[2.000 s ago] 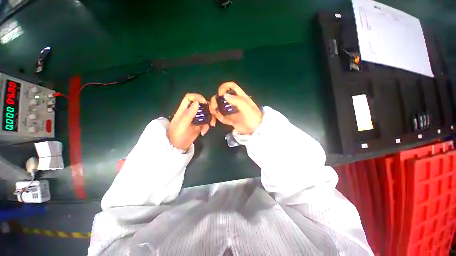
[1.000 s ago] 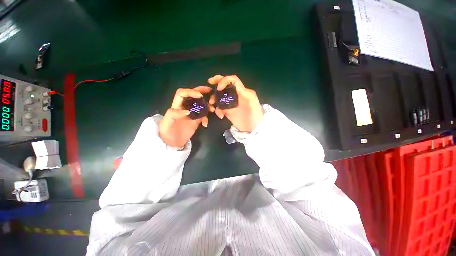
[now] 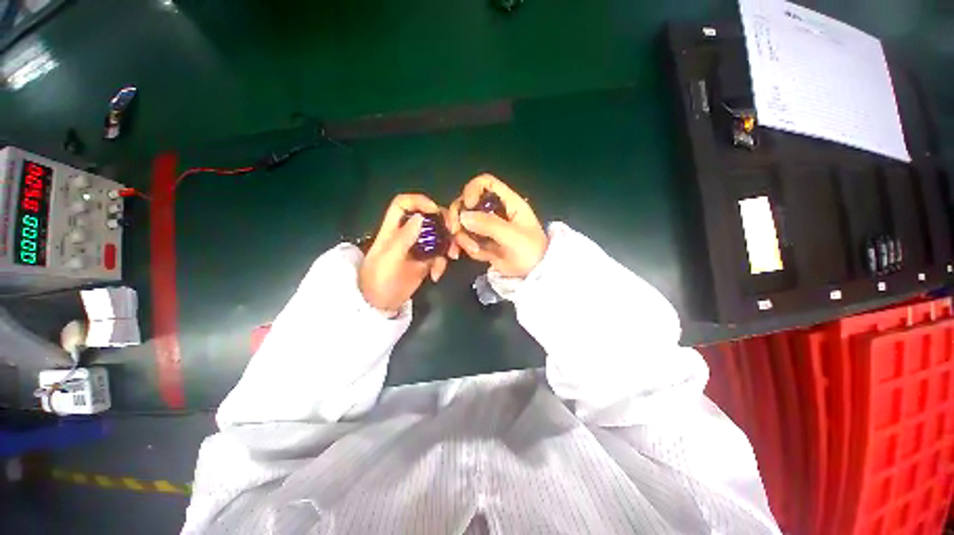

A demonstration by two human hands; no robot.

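Observation:
My left hand (image 3: 393,256) is closed round a dark round smartwatch module (image 3: 428,237) with purple-white lines lit on its face, the thumb at its edge. My right hand (image 3: 506,235) holds a second dark module (image 3: 489,205) just beside it, mostly covered by the thumb and fingers. The fingertips of both hands touch or nearly touch above the green mat. A small clear-silvery piece (image 3: 486,289) lies below my right wrist.
A power supply (image 3: 73,216) with red and green digits stands at the left, its red-and-black lead (image 3: 220,169) on the mat. A black tray (image 3: 816,209) bearing a paper sheet (image 3: 826,78) is at the right, above red trays (image 3: 910,387). White blocks are at lower left.
My right thumb has moved over the face of the right module, which showed lit marks before. The left module's display has changed from scattered marks to lines. The camera view has shifted slightly.

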